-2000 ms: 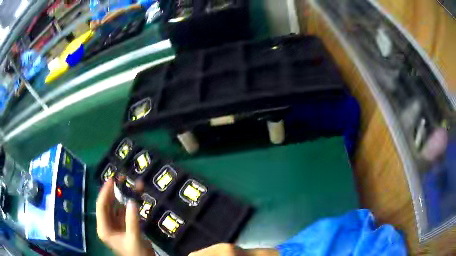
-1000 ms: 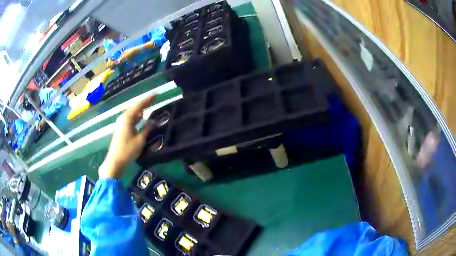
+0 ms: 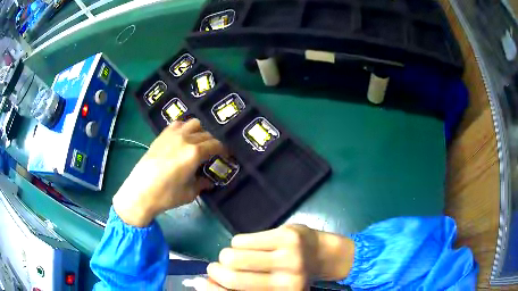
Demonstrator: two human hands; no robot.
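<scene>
The flat black foam tray (image 3: 245,211) lies on the mat with two columns of pockets. Several watch case assemblies (image 3: 261,134) sit in it open side up, yellow and white inside. Two pockets at its near end are empty. My left hand (image 3: 176,165) is over its left column, thumb and fingers closed around the edge of a watch case assembly (image 3: 221,170) at its pocket; the hand hides part of the tray. My right hand (image 3: 272,258) is curled at the bottom edge, holding a white-tipped tool (image 3: 196,282), mostly hidden by the fingers.
The raised tray (image 3: 318,44) stands at the far side on pale posts (image 3: 377,88), with one unit visible at its left. A blue control box (image 3: 85,122) with knobs is at the left, a clear vessel (image 3: 47,107) beside it. A grey-white machine (image 3: 48,264) is lower left.
My left hand has come down from the raised tray's left end to the flat tray. My right hand has come into view with the white-tipped tool. The view has tilted down.
</scene>
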